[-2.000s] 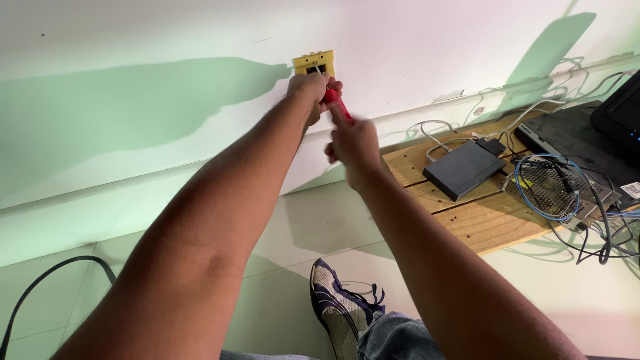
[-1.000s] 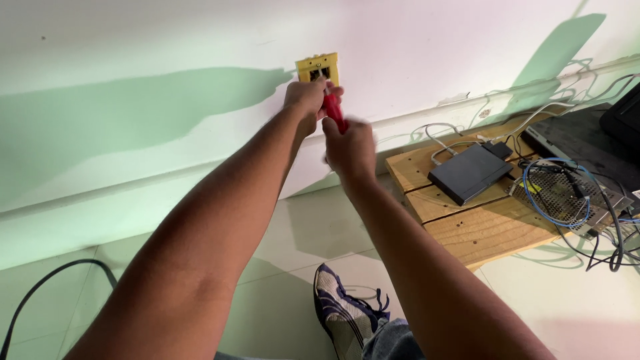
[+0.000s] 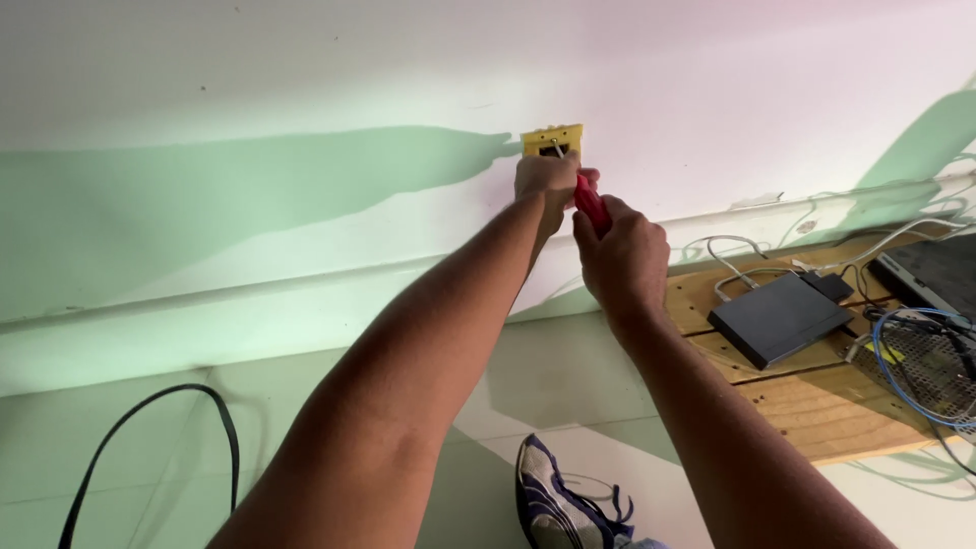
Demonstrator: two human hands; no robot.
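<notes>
A yellow outlet mounting frame (image 3: pixel 531 144) is set in the white wall, its dark opening partly covered by my fingers. My right hand (image 3: pixel 627 248) grips the red handle of a screwdriver (image 3: pixel 592 204), whose metal shaft slants up to a screw at the frame's upper middle. My left hand (image 3: pixel 547 181) lies against the lower part of the frame, its fingers around the front of the screwdriver by the shaft. Just what the left fingertips pinch is partly hidden.
On the right, a low wooden slatted table (image 3: pixel 823 415) bears a black network box (image 3: pixel 779 319), a perforated metal case (image 3: pixel 934 374), a blue cable (image 3: pixel 888 374) and a dark device (image 3: pixel 934 267). A black cable (image 3: pixel 232 442) loops over the floor at left. A shoe (image 3: pixel 560 499) stands below.
My right hand has shifted and turned slightly about the red handle, while the screwdriver stays at the yellow frame. My left hand remains at the frame.
</notes>
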